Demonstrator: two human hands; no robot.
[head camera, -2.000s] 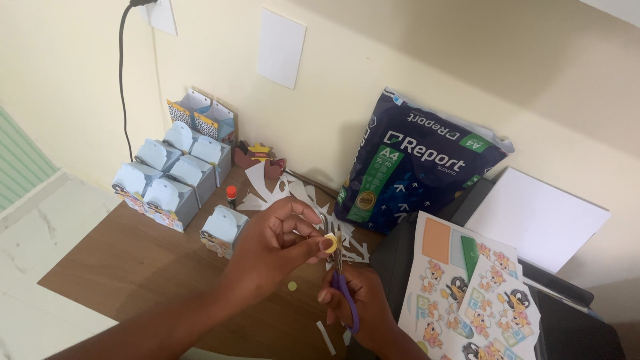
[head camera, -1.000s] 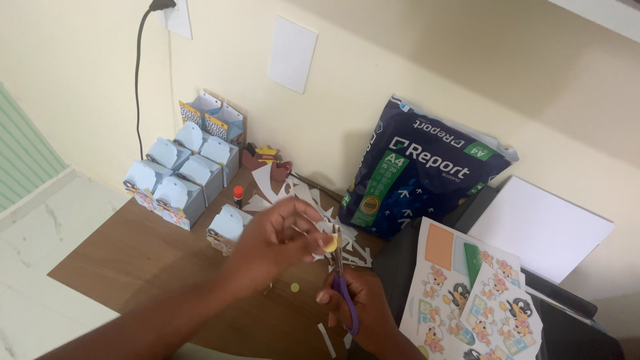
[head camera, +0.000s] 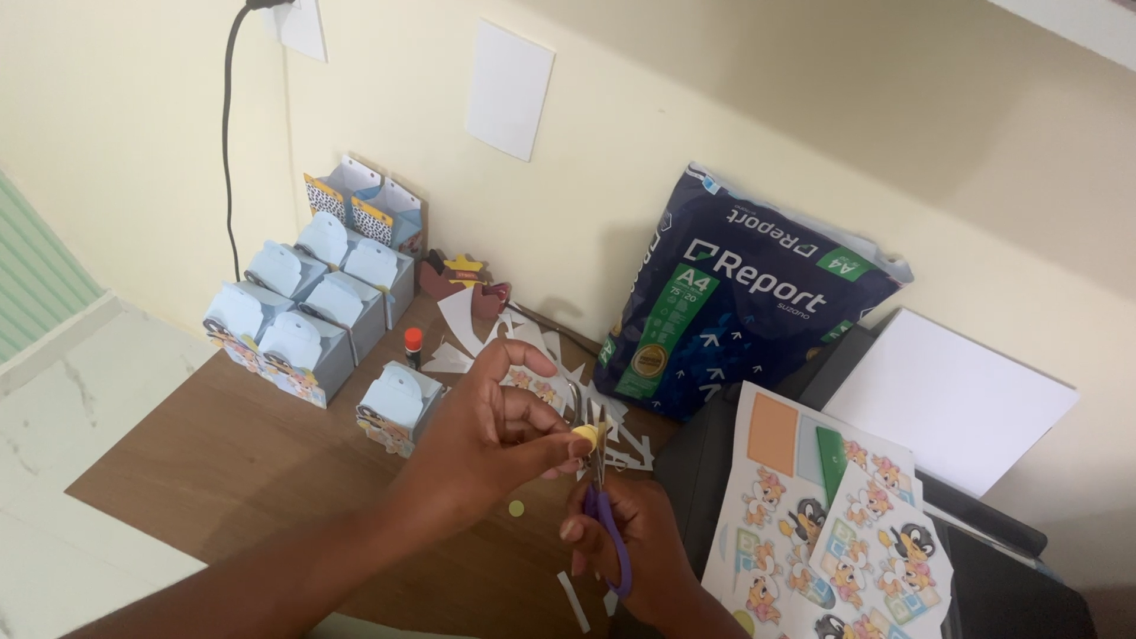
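My left hand (head camera: 497, 426) pinches a small yellow paper piece (head camera: 586, 437) between thumb and fingers. In my right hand (head camera: 635, 541) are scissors with purple handles (head camera: 612, 541), their blades pointing up beside the yellow piece. Whether the blades touch the paper is hard to tell. A small yellow-green paper disc (head camera: 516, 508) lies on the brown table below my left hand. White paper scraps (head camera: 461, 324) are spread behind both hands, partly hidden by them. Just left of my left hand stands a small light-blue paper box (head camera: 399, 399) with printed cartoon figures.
Several light-blue boxes (head camera: 346, 302) stand grouped at the left, with two open paper boxes (head camera: 386, 209) behind. A glue stick (head camera: 414, 346) stands near them. At right are a Report paper pack (head camera: 728, 302), printed cartoon sheets (head camera: 772, 444) and a black printer (head camera: 1012, 577) holding white paper.
The small yellow piece has turned between my left fingers near the scissor blades. Both hands stay in about the same place, still holding the paper and scissors.
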